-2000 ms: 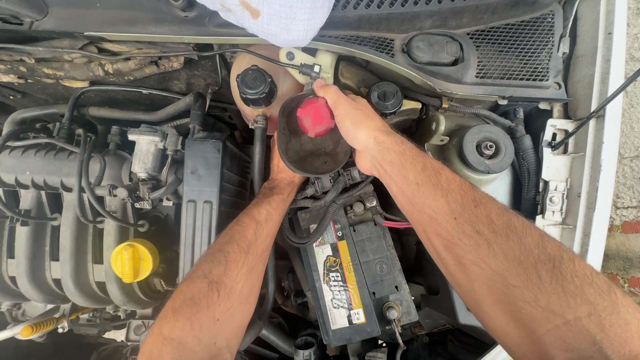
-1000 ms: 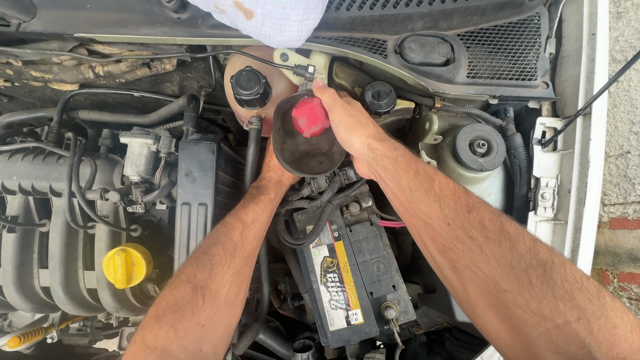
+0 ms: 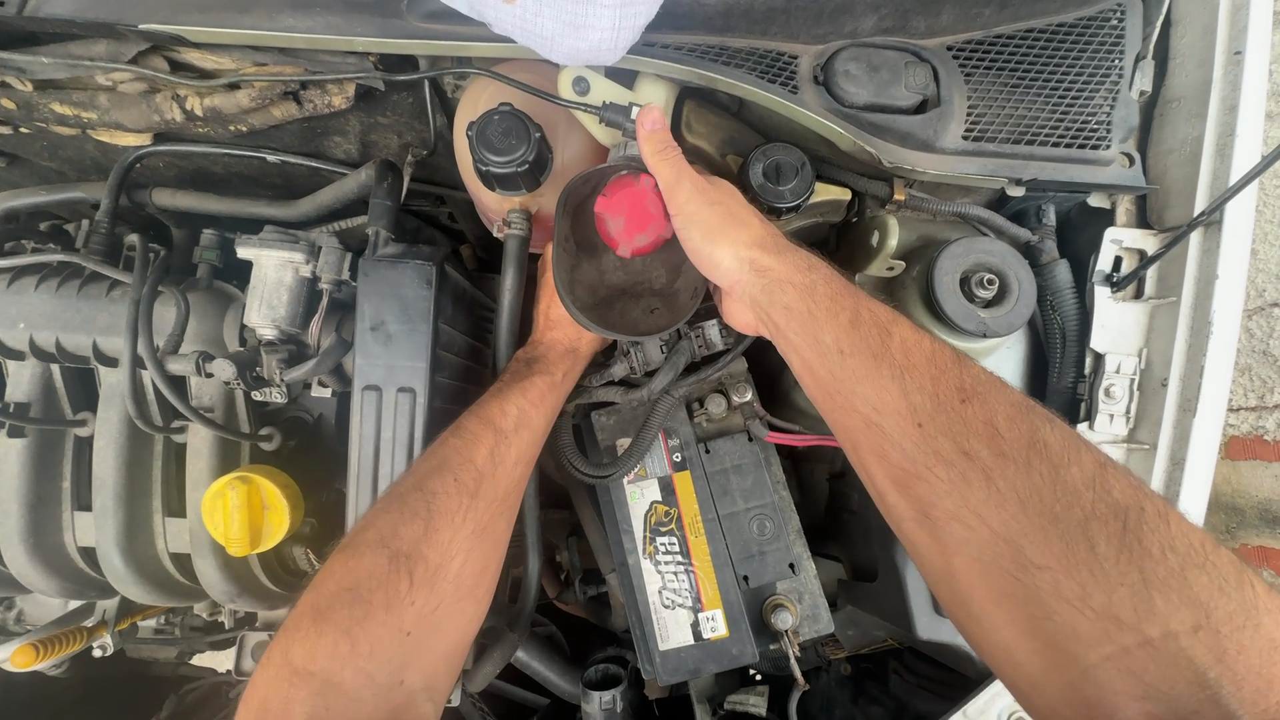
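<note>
A round black plastic cup-shaped part point(image 3: 630, 290) with a red cap point(image 3: 633, 213) inside it sits between my hands, just above the car battery point(image 3: 690, 540). My right hand point(image 3: 705, 225) grips its right side, thumb pointing up beside a black electrical connector point(image 3: 618, 117). My left hand point(image 3: 563, 310) is at its lower left, the fingers hidden beneath and behind it, so their hold cannot be made out. Close by at the upper left stands the translucent coolant expansion tank point(image 3: 480, 110) with its black cap point(image 3: 509, 148).
The engine's intake manifold point(image 3: 120, 460) and a yellow oil filler cap point(image 3: 252, 510) lie left. A black-capped reservoir point(image 3: 777, 178) and the strut mount point(image 3: 983, 287) are right. A light cloth point(image 3: 565, 25) hangs over the top edge. Hoses and wires surround the hands.
</note>
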